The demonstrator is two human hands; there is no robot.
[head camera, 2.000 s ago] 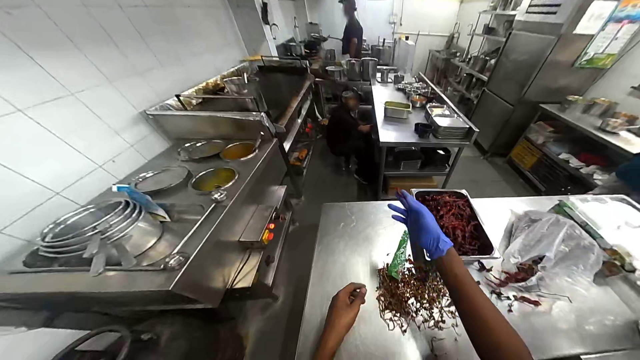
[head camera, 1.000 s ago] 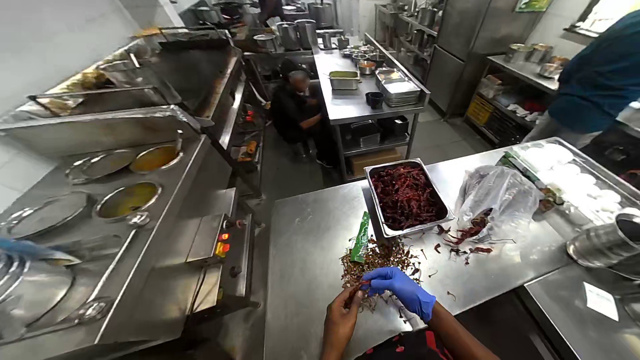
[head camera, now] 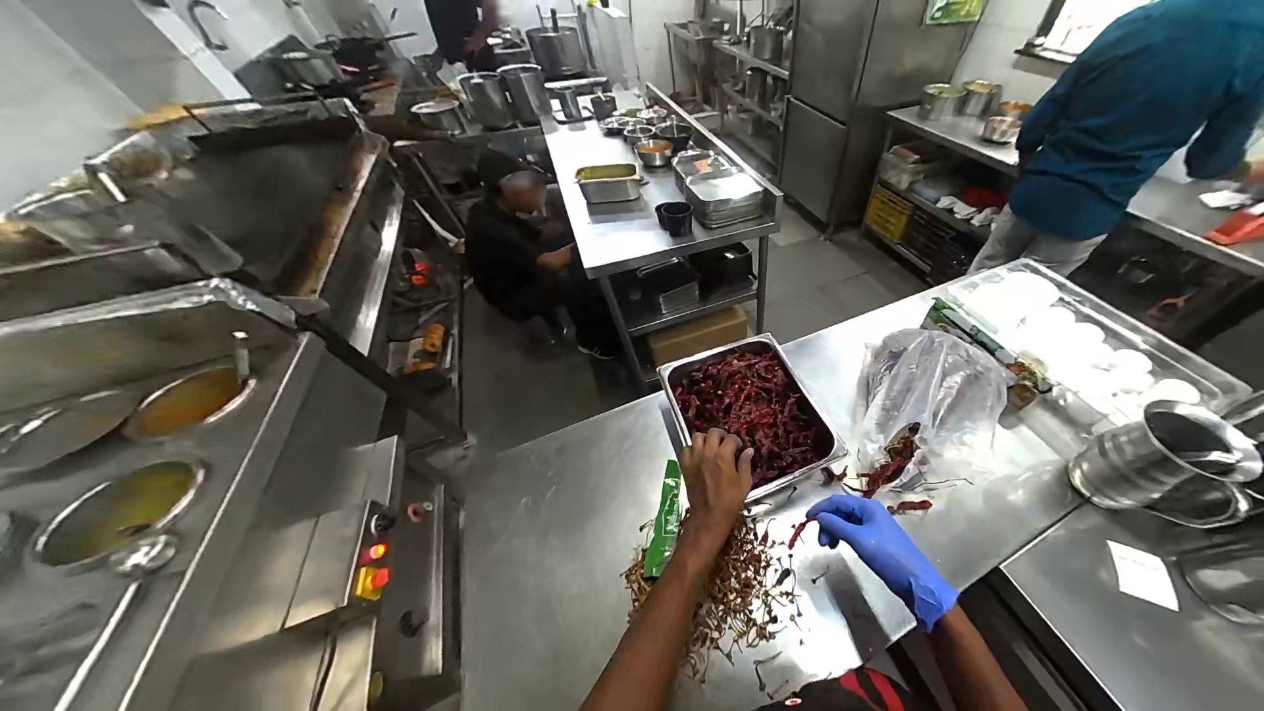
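Observation:
My bare left hand (head camera: 718,472) is at the near edge of a steel tray (head camera: 836,446) full of dried red chillies (head camera: 755,400); its fingertips are over the chillies, and whether they hold any I cannot tell. My right hand, in a blue glove (head camera: 869,538), pinches one dried red chilli (head camera: 798,533) between thumb and finger above the steel table. A pile of chilli stems (head camera: 736,602) lies below the tray, partly behind my left forearm. Beside it is a green packet (head camera: 664,518). A clear plastic bag (head camera: 928,395) with chillies at its mouth lies right of the tray.
A clear-lidded container of white round items (head camera: 1096,336) and steel vessels (head camera: 1136,459) stand at the right. Pots of curry (head camera: 123,509) sit on the left counter. One person (head camera: 523,247) crouches by the middle table (head camera: 622,252); a person in blue (head camera: 1136,118) stands back right, another far back.
My hands were together over the stems; now the left has moved to the tray and the right is apart from it with a chilli. The view has shifted since the first frame.

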